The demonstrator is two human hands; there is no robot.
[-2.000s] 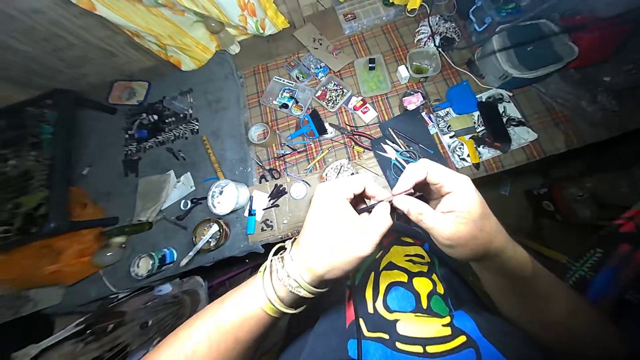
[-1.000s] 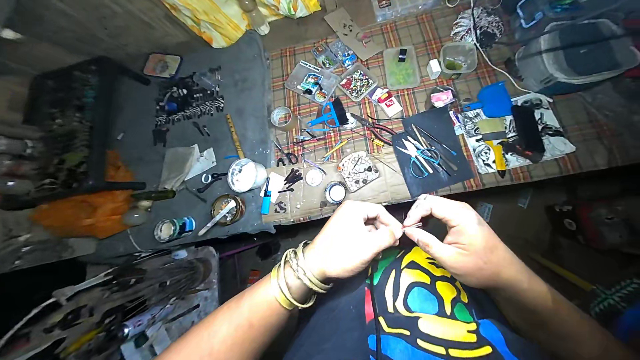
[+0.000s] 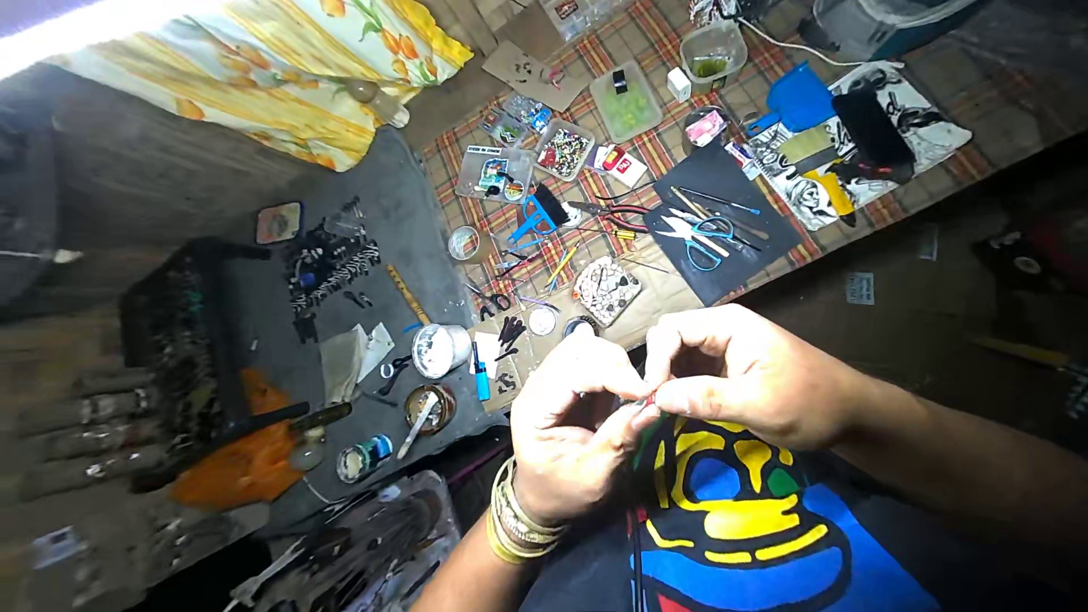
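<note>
My left hand point(image 3: 578, 425), with several bangles on its wrist, pinches a thin dark cord between thumb and forefinger. My right hand point(image 3: 739, 374) pinches the same spot from the other side, its fingertips touching those of my left. A small reddish bit point(image 3: 650, 399) shows between the fingertips; the rest of it is hidden by them. Dark cord strands point(image 3: 636, 552) hang below, in front of a black shirt with a colourful print. Beyond my hands, blue-handled scissors point(image 3: 704, 242) lie on a dark sheet, and pliers point(image 3: 614, 214) lie to its left.
On the table are a bead box point(image 3: 563, 150), a white tub point(image 3: 440, 350), a blue lighter point(image 3: 482, 381), a jar with a stick point(image 3: 430, 410), a pebbled block point(image 3: 607, 291), a small blue brush point(image 3: 540, 212) and a blue dustpan point(image 3: 797, 98). The checked cloth's edge point(image 3: 901, 225) runs beyond my right hand.
Both hands stay together, pinching the small work. Two seconds ago they covered the table's front edge, which now shows beyond them. The view has shifted.
</note>
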